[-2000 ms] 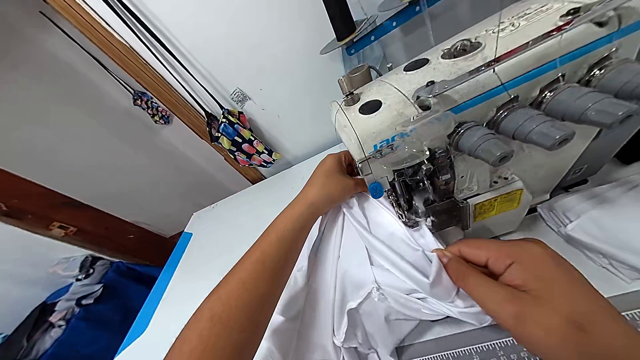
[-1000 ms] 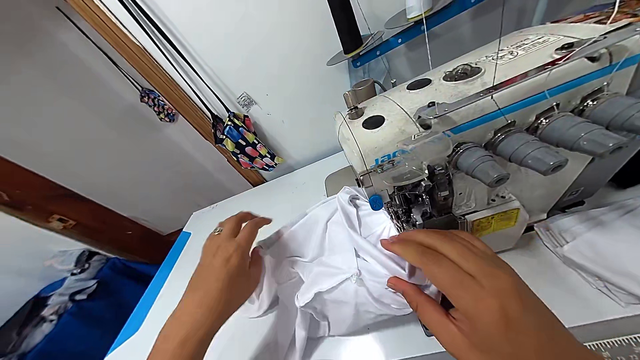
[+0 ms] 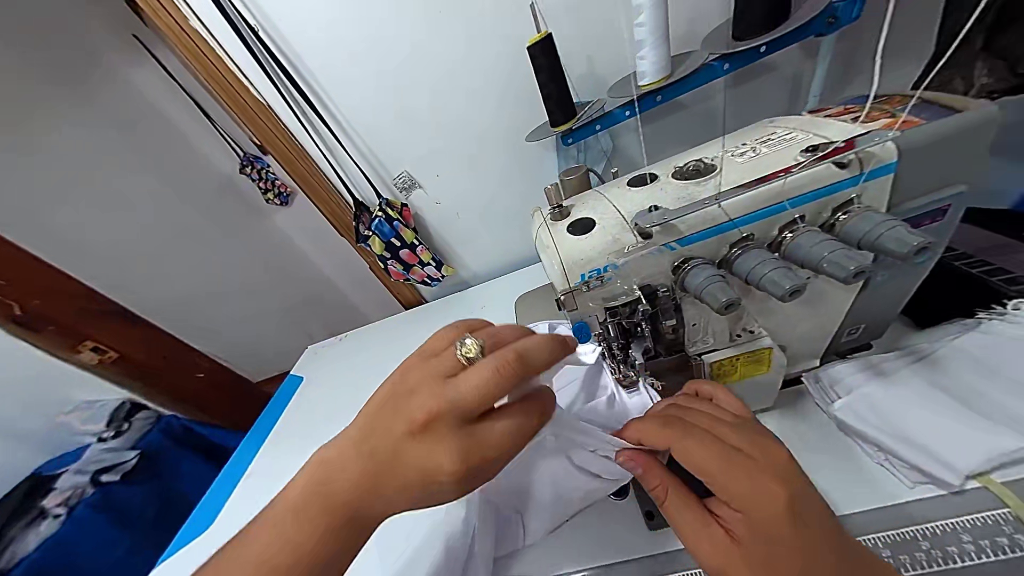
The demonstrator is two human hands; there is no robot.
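Note:
White fabric [image 3: 552,480] lies bunched on the table in front of a Jack overlock sewing machine [image 3: 720,208] and reaches to its needle and presser foot area [image 3: 628,352]. My right hand [image 3: 720,472] pinches the fabric's edge between thumb and fingers, just below the presser foot. My left hand [image 3: 456,408], with a ring on one finger, is raised over the fabric left of the needle area. Its fingers are bent, and whether they grip any cloth cannot be told.
Folded white fabric [image 3: 920,400] lies at the right on the table [image 3: 376,352]. A ruler tape [image 3: 952,540] runs along the front edge. Thread cones [image 3: 552,84] stand behind the machine. Patterned pouches [image 3: 400,244] hang at the left, above blue cloth [image 3: 152,488] at lower left.
My left hand has moved right, from the fabric's left side toward the needle area. My right hand has moved slightly and now pinches the fabric's edge. The view has shifted somewhat.

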